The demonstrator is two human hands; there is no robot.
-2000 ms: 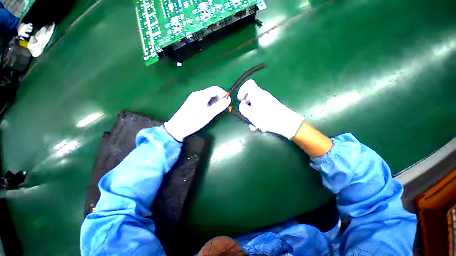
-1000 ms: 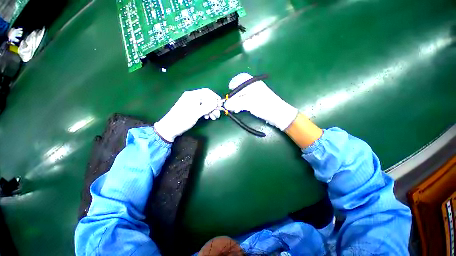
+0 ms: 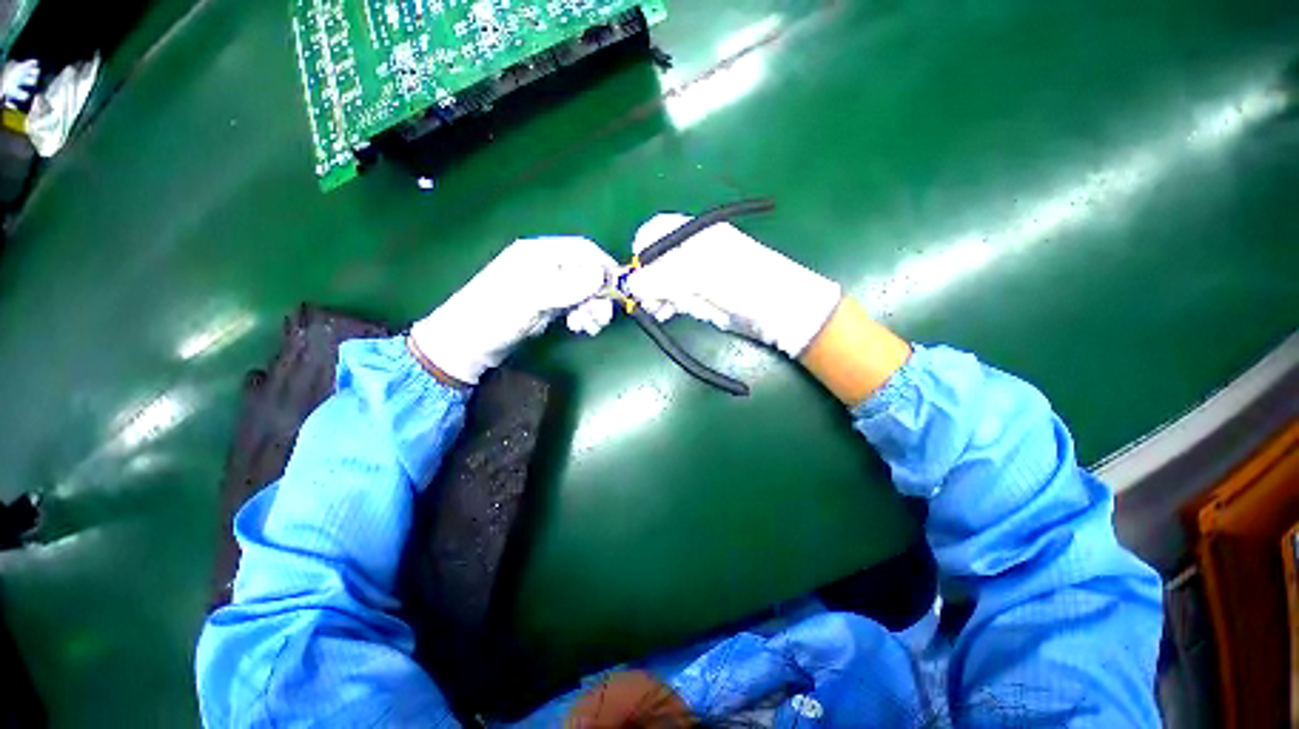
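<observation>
Diagonal cutters (image 3: 694,359) with dark curved handles spread apart and orange-yellow near the pivot are held above the green bench. My left hand (image 3: 520,299), in a white glove, has its fingers closed around the jaw end, which is mostly hidden. My right hand (image 3: 734,285), also gloved in white, holds the cutters near the pivot. The upper handle lies over its fingers and the lower handle sticks out freely below it. The two hands nearly touch at the pivot.
A green circuit board (image 3: 470,64) with a dark bulk beneath lies on the bench (image 3: 883,157) beyond my hands. A black mat (image 3: 492,470) lies under my left forearm. An orange-brown frame (image 3: 1247,534) is at the right edge. Another person's gloved hand (image 3: 20,83) shows at the upper left.
The cutters have turned and their handles have spread, coming into clearer view between my hands. Both hands and the board have shifted left in the picture.
</observation>
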